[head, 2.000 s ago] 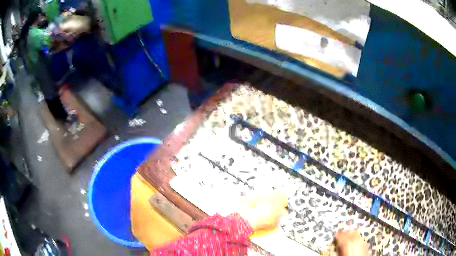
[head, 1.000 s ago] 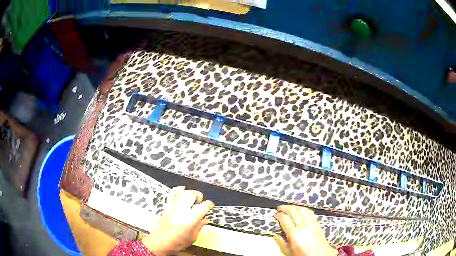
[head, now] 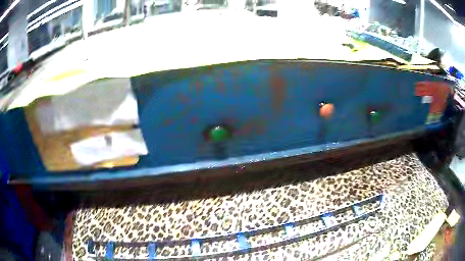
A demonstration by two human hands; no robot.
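Note:
The long cutting die (head: 242, 241), a dark ladder-like frame with bright blue cross-bars, lies on the leopard-print material (head: 214, 210). It runs across the lower part of the view, its right end higher than its left. The material covers the press bed. Neither of my hands is in view, so whether they hold anything is hidden.
The blue press beam (head: 255, 117) spans the view above the bed, with two green buttons (head: 219, 133), an orange-red button (head: 326, 109) and taped papers (head: 94, 104) at left. A pale yellow strip (head: 428, 235) lies at the bed's right edge.
The view has swung up and to the right, onto the press beam. My hands, which were gripping a spotted strip at the near edge, are out of the picture. The blue tub is out too.

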